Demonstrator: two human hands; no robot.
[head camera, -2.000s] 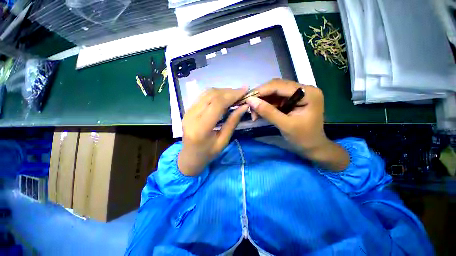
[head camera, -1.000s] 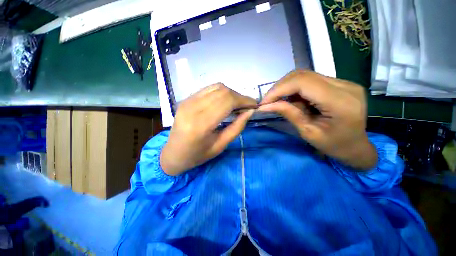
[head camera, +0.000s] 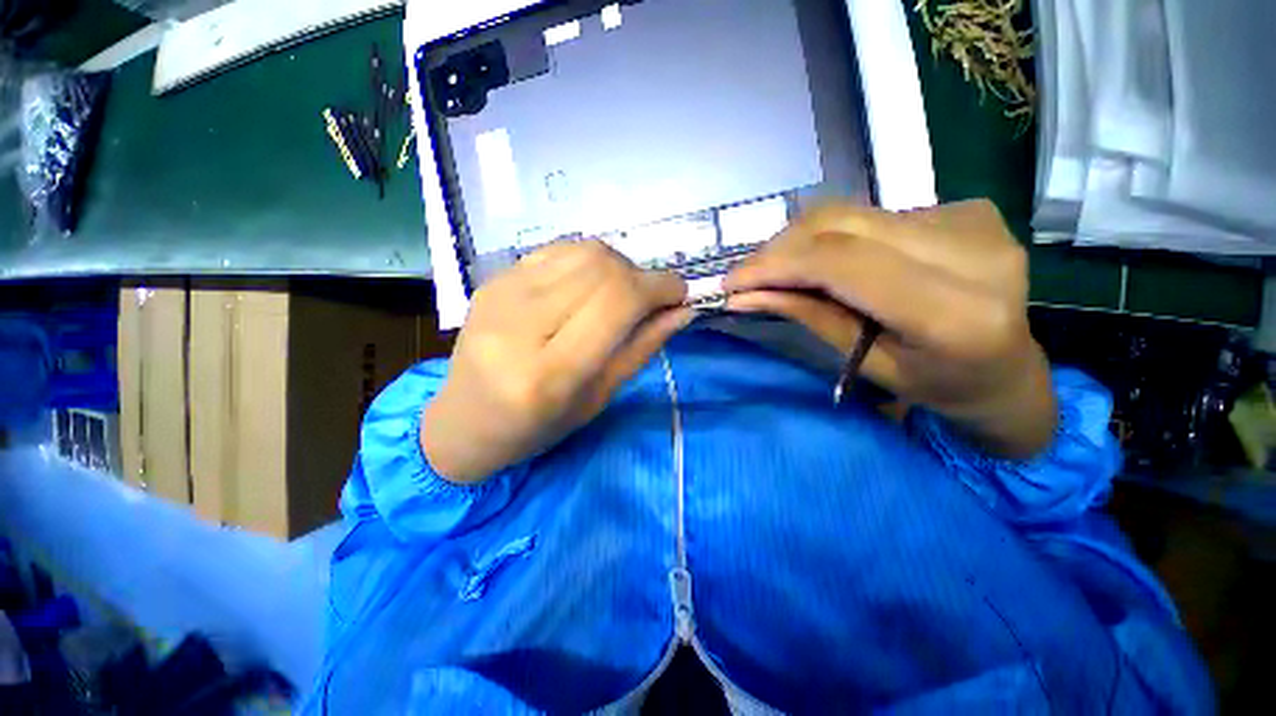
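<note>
The tablet rear housing (head camera: 672, 119) lies on white padding (head camera: 891, 105), its grey centre, dark rim and camera cutouts showing. My left hand (head camera: 553, 350) and my right hand (head camera: 903, 308) meet over its near edge. Their fingertips pinch the two ends of a small, thin strip (head camera: 707, 294), pale with a dark edge, likely a flex cable. A slim dark tool (head camera: 855, 361) sticks out below my right hand, held in its curled fingers. The fingers hide part of the near rim, so I cannot tell whether the strip touches it.
Loose black strips with pale ends (head camera: 361, 137) lie left of the housing. A curly tan pile (head camera: 987, 49) and stacked translucent white sheets (head camera: 1147, 126) are at the right. A long white bar (head camera: 245, 35) is behind. Cardboard cartons (head camera: 238, 406) stand beside the bench, left. A crinkled bag (head camera: 59, 133) is far left.
The view has shifted closer to the housing. My hands have stayed together, and the strip now shows stretched between the fingertips at the near edge. The dark tool has swung to point downward.
</note>
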